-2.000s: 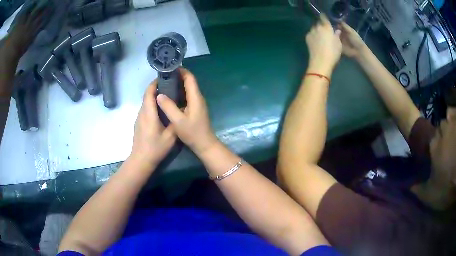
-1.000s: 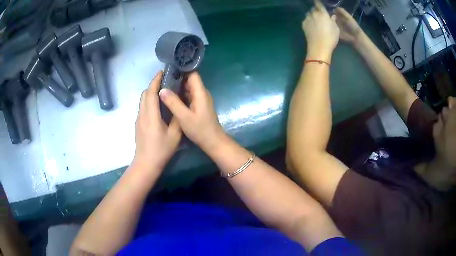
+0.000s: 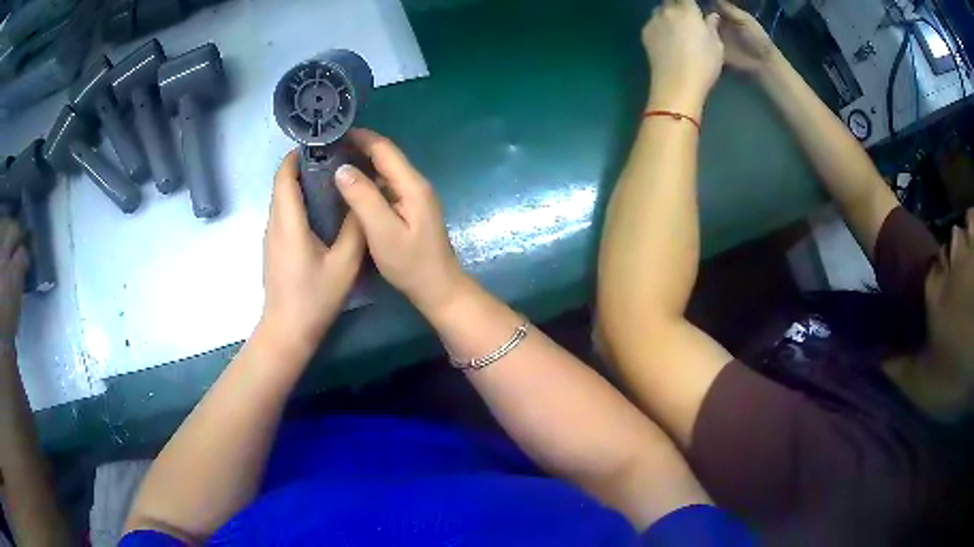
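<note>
A grey hair dryer (image 3: 317, 102) is held upright in front of me, its round spoked end grille facing me. My left hand (image 3: 302, 251) is closed around the left side of the handle. My right hand (image 3: 397, 214) holds the handle from the right, its thumb on the handle just below the head. The lower part of the handle is hidden by my fingers. Both hands are bare.
Several grey hair dryers (image 3: 192, 139) lie in a row on the white sheet (image 3: 160, 278) at the left. A neighbour's arms (image 3: 654, 224) reach over the green table (image 3: 513, 139) at the right. Another person's hand is at the left edge. A gauge-fitted machine (image 3: 859, 123) stands at the upper right.
The dryer has turned from facing right to facing me, and sits further left in view with my hands. Another person's hand and forearm have come in at the left edge.
</note>
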